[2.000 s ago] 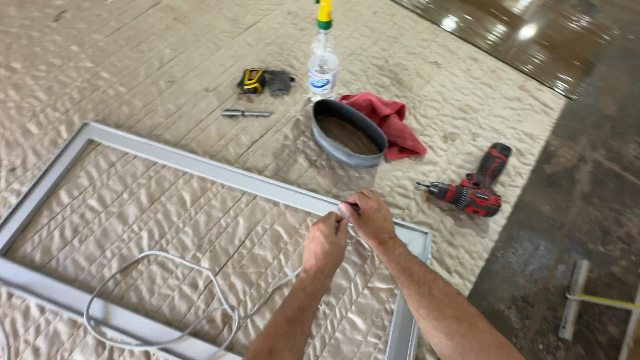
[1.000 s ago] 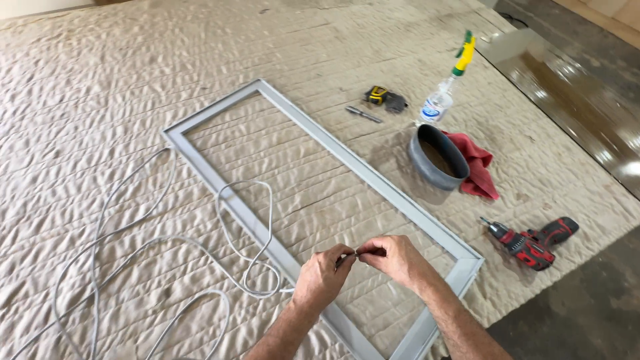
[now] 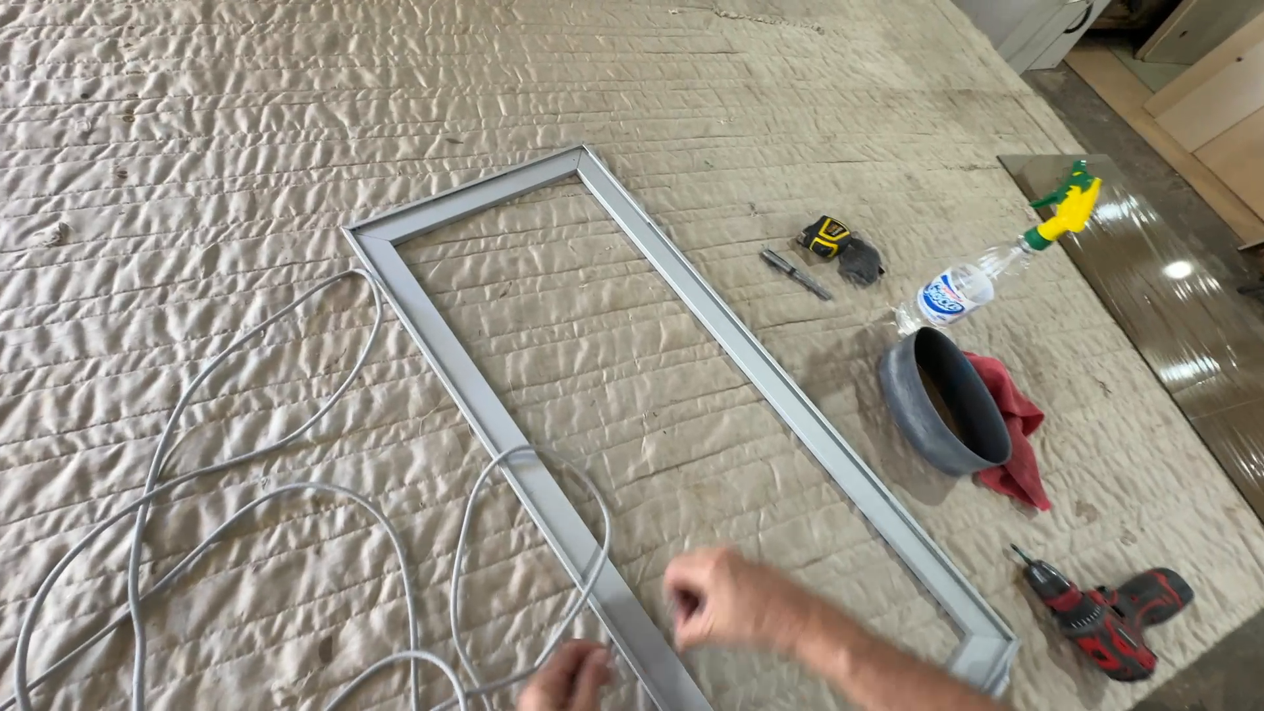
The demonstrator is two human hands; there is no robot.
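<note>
A rectangular grey metal frame point(image 3: 780, 380) lies flat on a quilted beige blanket point(image 3: 642, 385). Near the frame's lower left rail is my right hand point(image 3: 721, 597), blurred, its fingers curled; whether it holds anything small cannot be made out. My left hand point(image 3: 568, 676) shows only in part at the bottom edge, beside the same rail, its fingers bent and partly hidden. A thin grey cord point(image 3: 395, 553) lies in loops on the blanket, crosses the rail and runs to my left hand.
To the right are a red and black cordless drill point(image 3: 1096, 617), a grey oval ring-shaped container point(image 3: 943, 405), a red cloth point(image 3: 1017, 434) and a spray bottle point(image 3: 958, 291). Farther back lie a tape measure point(image 3: 825, 237), a dark wad point(image 3: 861, 264) and a metal pen-like tool point(image 3: 796, 274).
My hands were close together at the fingertips; now they are apart, with my left hand lower, at the view's bottom edge. The view has turned and shifted.
</note>
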